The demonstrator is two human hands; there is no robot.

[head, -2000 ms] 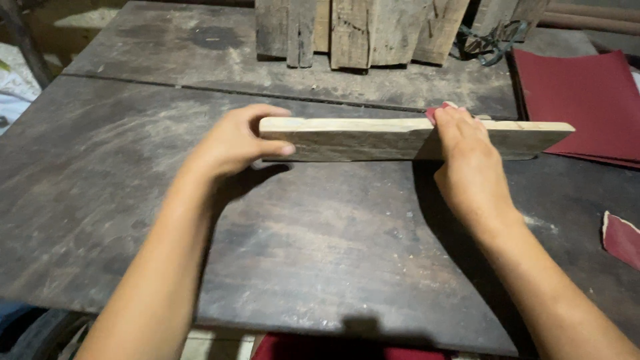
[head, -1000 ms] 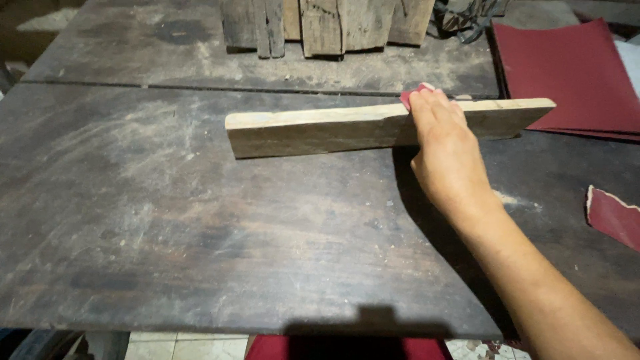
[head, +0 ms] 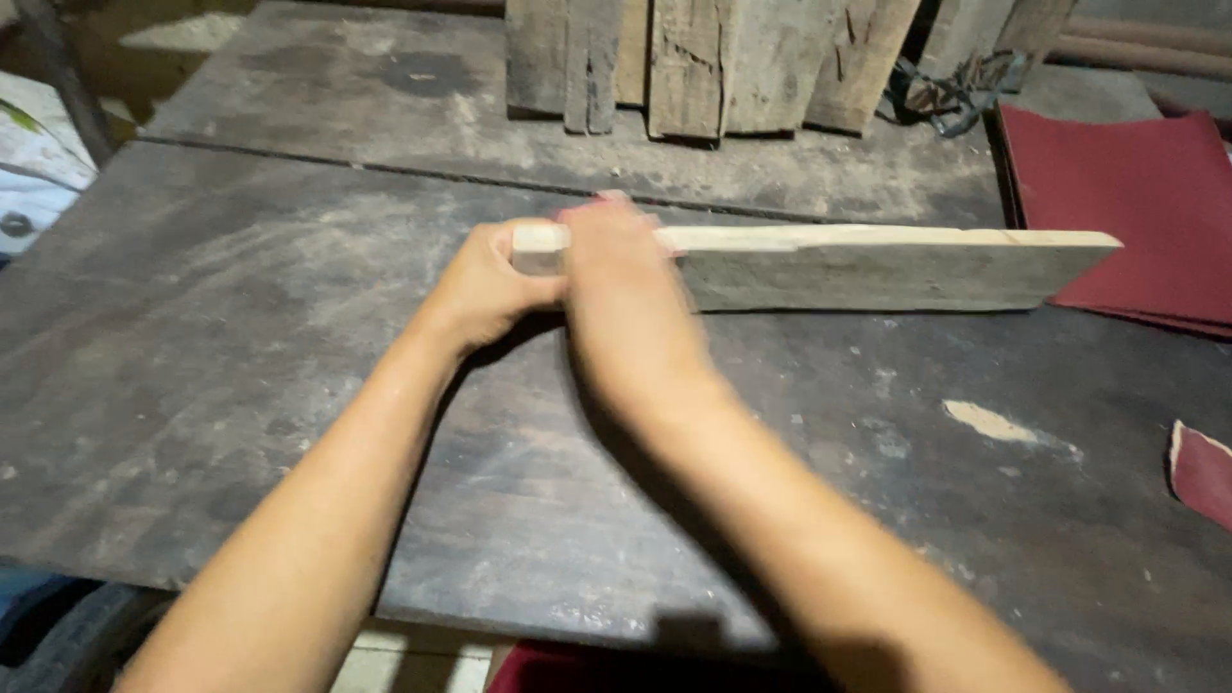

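Note:
A wooden board (head: 866, 274) stands on its long edge on the dark wooden table, its pale upper edge facing up. My left hand (head: 496, 284) grips the board's left end, thumb on the near face. Blurred by motion, my right hand (head: 630, 289) lies over the top edge close beside it, with a piece of red sandpaper (head: 606, 200) showing at its fingers. The fingertips of both hands are partly hidden behind the board.
Several weathered wooden boards (head: 688, 67) rest at the table's back, beside a dark tangled bundle (head: 953, 91). Red sandpaper sheets (head: 1136, 207) lie at the right, a torn sandpaper piece (head: 1203, 472) nearer. The table's front edge (head: 539, 626) runs below my arms.
My left hand, out of view one second ago, is back on the board's left end. My right hand has moved left along the top edge with the sandpaper.

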